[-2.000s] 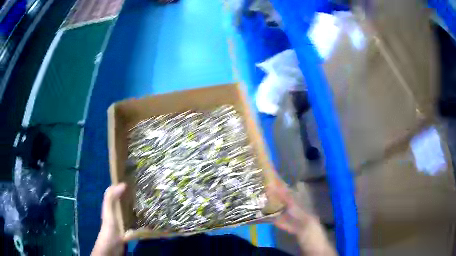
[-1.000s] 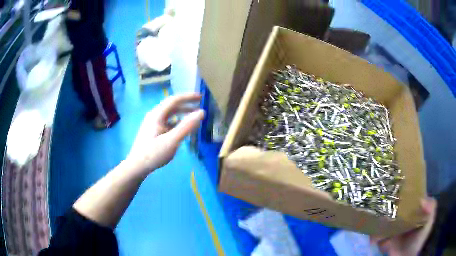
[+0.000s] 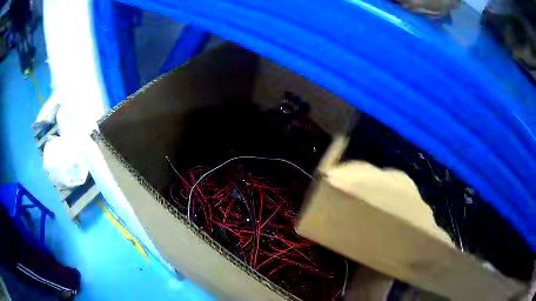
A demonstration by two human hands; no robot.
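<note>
The shallow cardboard box [image 3: 382, 235] is at the lower right, tilted, with its torn wall towards me. Most of its inside is dark; a few thin silvery slivers show behind the torn wall. One corner overlaps a large open cardboard box [image 3: 158, 206], which holds a tangle of red wires [image 3: 253, 211] and a pale looping wire. Neither my left hand nor my right hand can be made out.
A thick blue rack beam [image 3: 329, 64] arches across the top and right. A blue stool [image 3: 26, 206] and a person's dark trouser leg [image 3: 44, 273] are at the lower left. White bundles [image 3: 64, 161] lie on a pallet [image 3: 82, 197].
The view has swung right and closer to the rack. The shallow box has moved to the lower right, against the large box. Both hands have gone out of sight.
</note>
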